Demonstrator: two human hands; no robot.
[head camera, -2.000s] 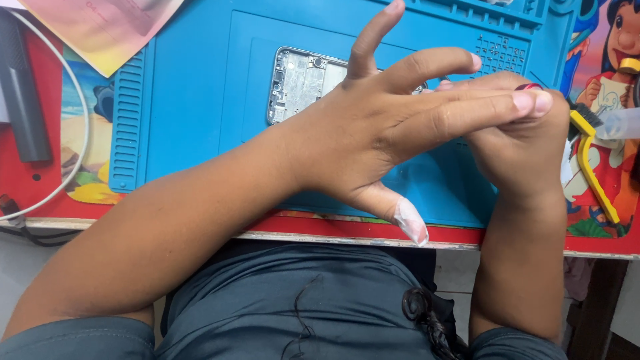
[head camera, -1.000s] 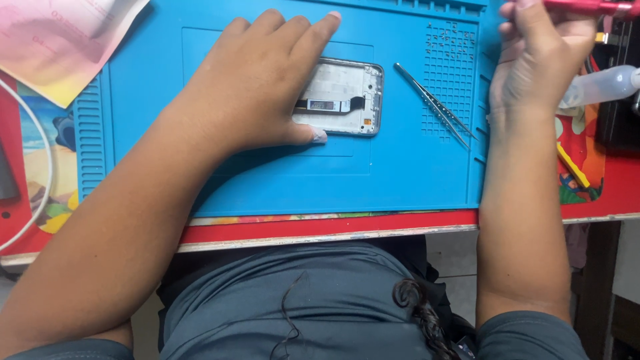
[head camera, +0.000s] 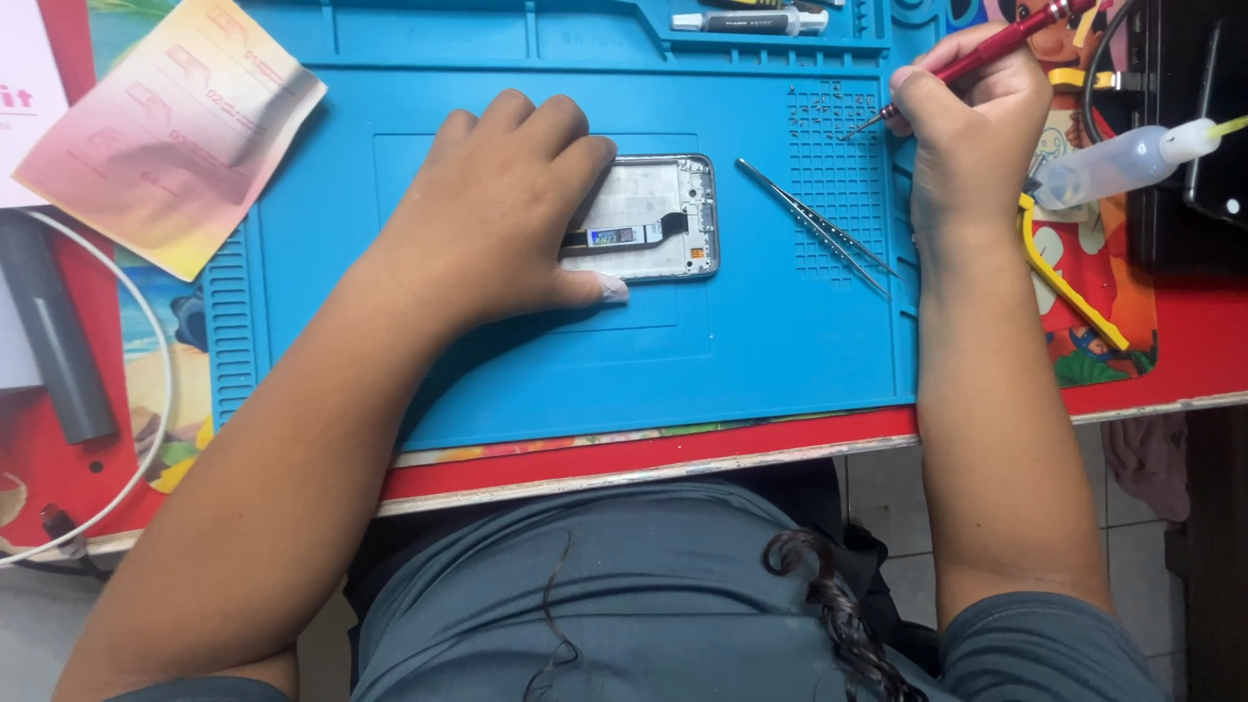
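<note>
My left hand (head camera: 507, 214) lies over the left part of a smartphone frame (head camera: 715, 216), fingers on its far edge and the white-wrapped thumb at its near edge. A black flex cable (head camera: 673, 226) shows inside the frame. My right hand (head camera: 975, 127) grips a red precision screwdriver (head camera: 1004, 44). Its tip is at the small-celled grid (head camera: 819, 185) of the blue silicone repair mat (head camera: 585, 380), where tiny screws lie. Metal tweezers (head camera: 819, 224) rest on the mat between the phone frame and my right wrist.
A syringe (head camera: 751, 21) lies in the mat's top tray. At the right are a plastic squeeze bottle (head camera: 1102, 171), a yellow-handled tool (head camera: 1068, 283) and a black device (head camera: 1194, 127). Printed paper (head camera: 175, 136), a white cable (head camera: 161, 351) and a dark grey bar (head camera: 54, 331) are at the left.
My hands were together above the mat; they have parted, the left onto the phone frame. My right hand, raised with the screwdriver one second ago, now holds its tip at the screw grid.
</note>
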